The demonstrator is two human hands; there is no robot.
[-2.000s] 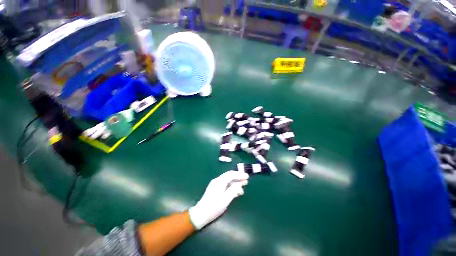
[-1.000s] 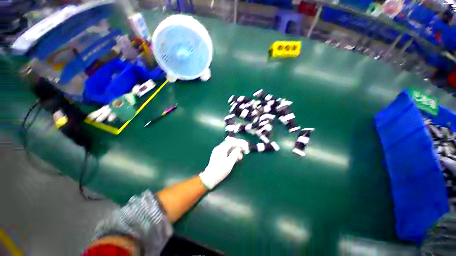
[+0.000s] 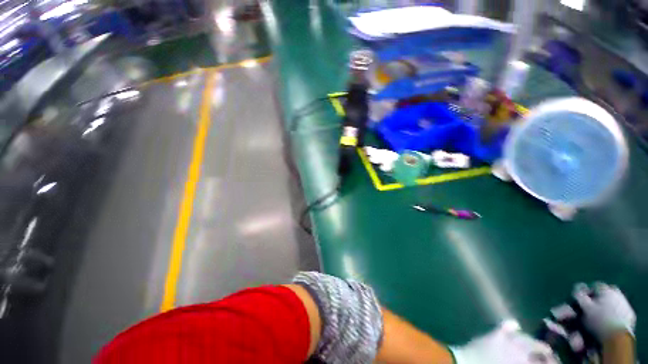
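Several black wire harnesses with white bands and connectors (image 3: 566, 328) lie at the lower right of the head view, blurred and partly hidden by the hands. My left hand (image 3: 503, 346), in a white glove, is at the bottom edge beside them, partly cut off; its fingers are blurred. My right hand (image 3: 606, 310), also in a white glove, is over the right side of the group, with its fingers at the harnesses. I cannot tell whether either hand holds one.
A round fan (image 3: 565, 155) stands at the right. A pen (image 3: 447, 211), a green roll (image 3: 409, 168) and blue bins (image 3: 426, 128) are on the green bench. A dark corded tool (image 3: 353, 117) is near its left edge. Grey floor with a yellow line (image 3: 186, 199) lies left.
The view has swung left, so the bench things appear further right and the floor shows. My right hand has come into view at the harnesses. The yellow sign and right-hand blue bin are out of view.
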